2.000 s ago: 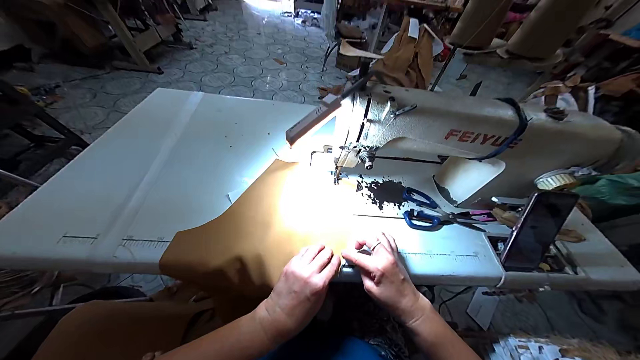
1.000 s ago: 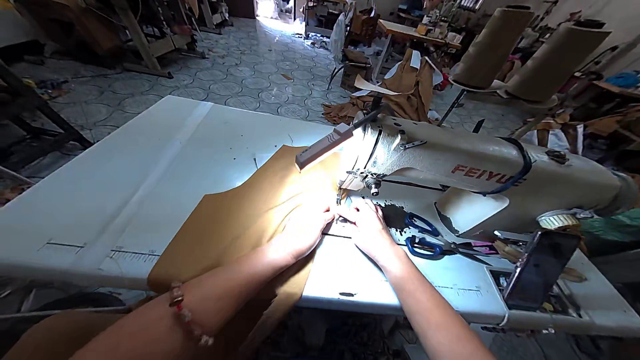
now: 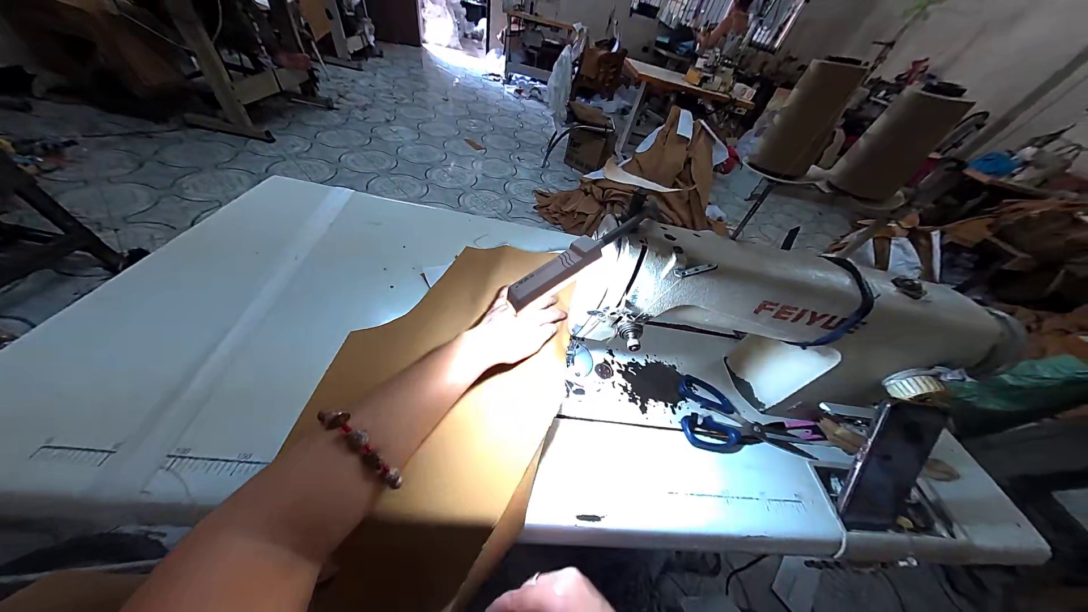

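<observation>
My left hand (image 3: 517, 331) lies palm down, fingers apart, on a tan fabric piece (image 3: 408, 348), just left of the needle area of a Feiyue sewing machine (image 3: 765, 297). A beaded bracelet (image 3: 361, 446) circles that wrist. The fabric runs along the needle and hangs over the table's front edge. My right hand (image 3: 552, 592) is at the bottom edge of the view, in front of the table, mostly cut off; its fingers are hidden. A lamp bar (image 3: 552, 276) lights the sewing area from above.
Blue-handled scissors (image 3: 735, 425) lie right of the needle on the white table (image 3: 195, 340). A phone (image 3: 892, 467) leans near the right end. Two large thread cones (image 3: 901, 140) stand behind the machine. Brown fabric (image 3: 671, 170) is heaped beyond it, and a person (image 3: 727, 30) is far back.
My right hand has left the fabric beside the needle and dropped toward me. My left hand has moved forward along the fabric. The fabric sits farther forward than two seconds ago.
</observation>
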